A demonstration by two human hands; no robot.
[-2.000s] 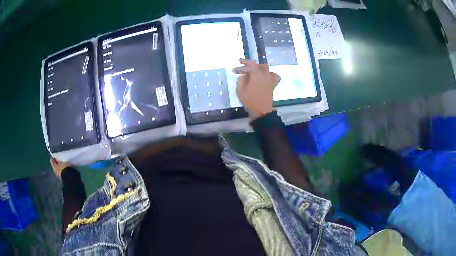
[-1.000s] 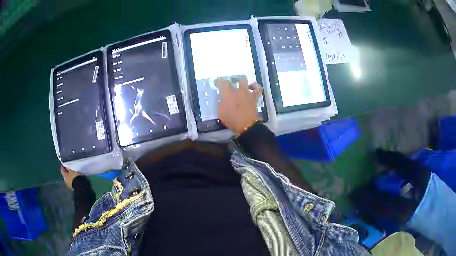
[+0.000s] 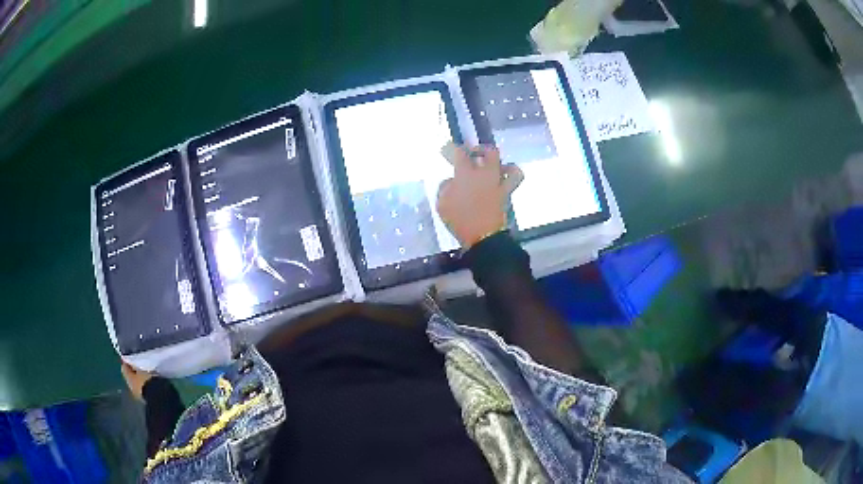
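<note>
Several tablets lie side by side in whitish foam sleeves. The leftmost tablet (image 3: 142, 255) and the second tablet (image 3: 251, 184) show dark screens with white text, with glare on the second. The third tablet (image 3: 383, 142) shows a white area and a grey keypad. The rightmost tablet (image 3: 558, 194) shows a grey keypad at top and white elsewhere. My right hand (image 3: 476, 197) is over the right edge of the third tablet, fingers bent and apart, holding nothing; fingertip contact is unclear. My left hand (image 3: 135, 378) is at the lower left sleeve corner, mostly hidden, its grip unclear.
A handwritten sheet (image 3: 613, 97) lies right of the row on the dark-green bench (image 3: 738, 142). Beyond it are a pale yellowish item (image 3: 572, 26) and another dark slab (image 3: 643, 11) on white. Blue bins (image 3: 629, 279) stand below the bench edge.
My right hand has moved from the third tablet's lower keypad area up and right to its right edge. The whole view has shifted and tilted. My left hand stays at the lower left corner.
</note>
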